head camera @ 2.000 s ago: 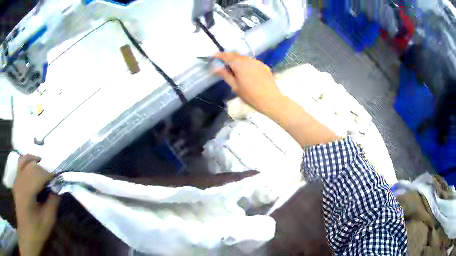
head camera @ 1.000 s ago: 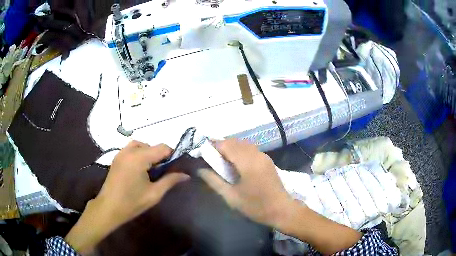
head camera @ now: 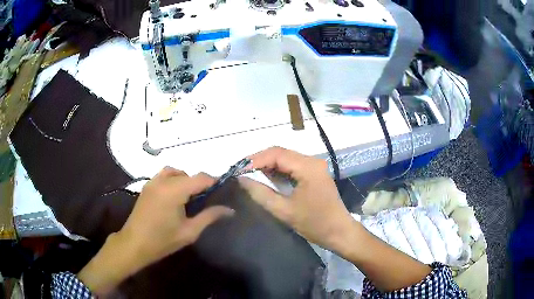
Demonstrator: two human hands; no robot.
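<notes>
A dark brown panel (head camera: 70,146) with short pale stitch marks lies on the left of the white table and runs down toward my lap. My left hand (head camera: 161,219) holds a narrow dark folded edge (head camera: 219,184) of the cloth between thumb and fingers. My right hand (head camera: 304,195) pinches the upper right end of the same edge, with a bit of white cloth at the fingers. Dark cloth hangs below both hands, partly blurred. The hands are close together in front of the table edge.
The white sewing machine (head camera: 263,44) with a blue stripe stands behind. A small pink and blue item (head camera: 356,109) lies on the table near black straps. White quilted padding (head camera: 410,233) lies on a cream bundle (head camera: 475,233) at the right. A brown strip (head camera: 295,111) is on the table.
Two seconds ago my hands were far apart, the right over the table edge. They came together on the cloth. Over the last second, the white piece by my right fingers has become mostly hidden.
</notes>
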